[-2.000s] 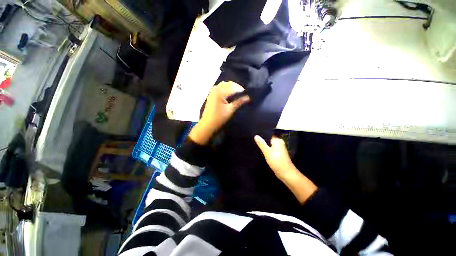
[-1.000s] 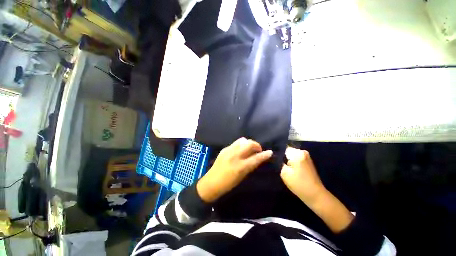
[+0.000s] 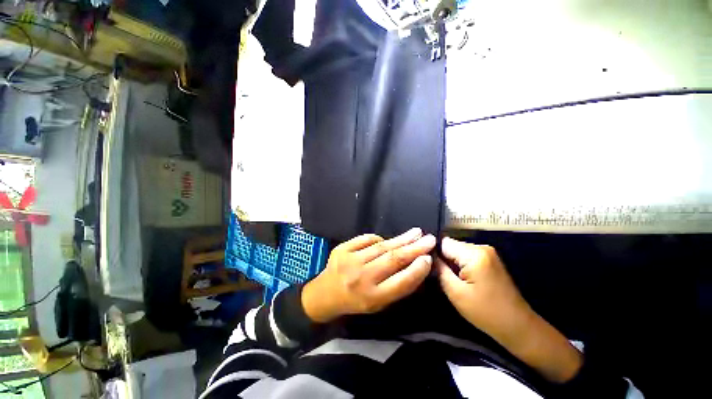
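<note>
A large black fabric panel [image 3: 336, 171] lies flat on the white sewing table [image 3: 578, 164], its straight right edge running from the presser foot area [image 3: 436, 48] down to the table's front edge. My left hand [image 3: 375, 273] lies on the panel at the front edge, fingers together and fingertips at the seam edge. My right hand [image 3: 476, 280] pinches the same edge between thumb and fingers, close beside the left fingertips. The cloth below my hands is too dark to make out. The needle is too small and glared to tell.
A blue plastic crate [image 3: 293, 253] stands below the table's left corner. A carton with red and green print [image 3: 183, 191] and a wooden stool [image 3: 204, 265] are further left. More black cloth [image 3: 273, 39] lies at the table's far left.
The bunched panel has been spread flat and its edge straightened. Both hands have moved to the table's front edge and come together at the seam. The view has shifted slightly.
</note>
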